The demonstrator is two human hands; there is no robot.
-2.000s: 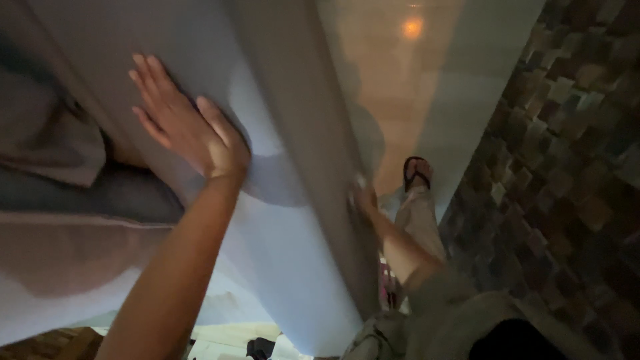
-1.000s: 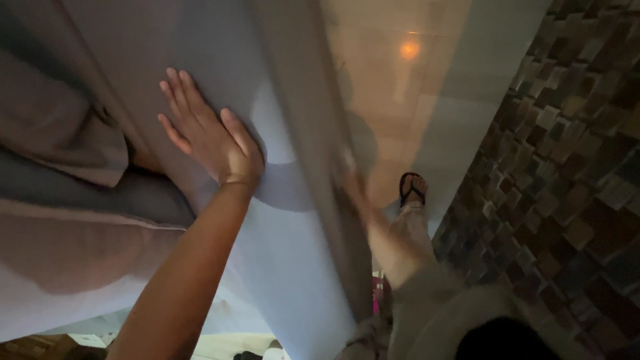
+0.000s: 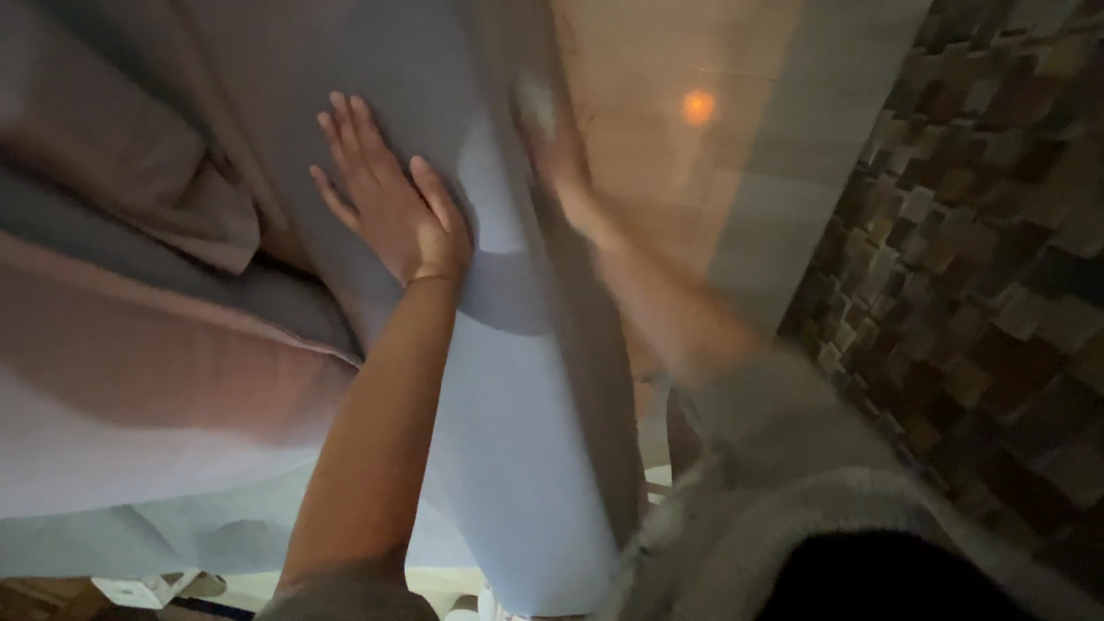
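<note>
My left hand lies flat with fingers apart on the grey padded surface, which looks like the arm of a fabric sofa. My right hand is blurred by motion and touches or nearly touches the darker outer side of that sofa arm, above the floor. Whether its fingers grip any fabric is hidden by the blur. Folded cloth or a cushion rests to the left of my left hand, beside a seat-like pink and grey fabric part.
A tiled floor with an orange light reflection runs along the right of the sofa arm. Farther right is a surface patterned in brown and grey blocks. White objects stand at the bottom left.
My right hand has moved up along the outer side of the sofa arm. My left hand stays flat on the fabric. The foot in a black flip-flop has gone out of sight.
</note>
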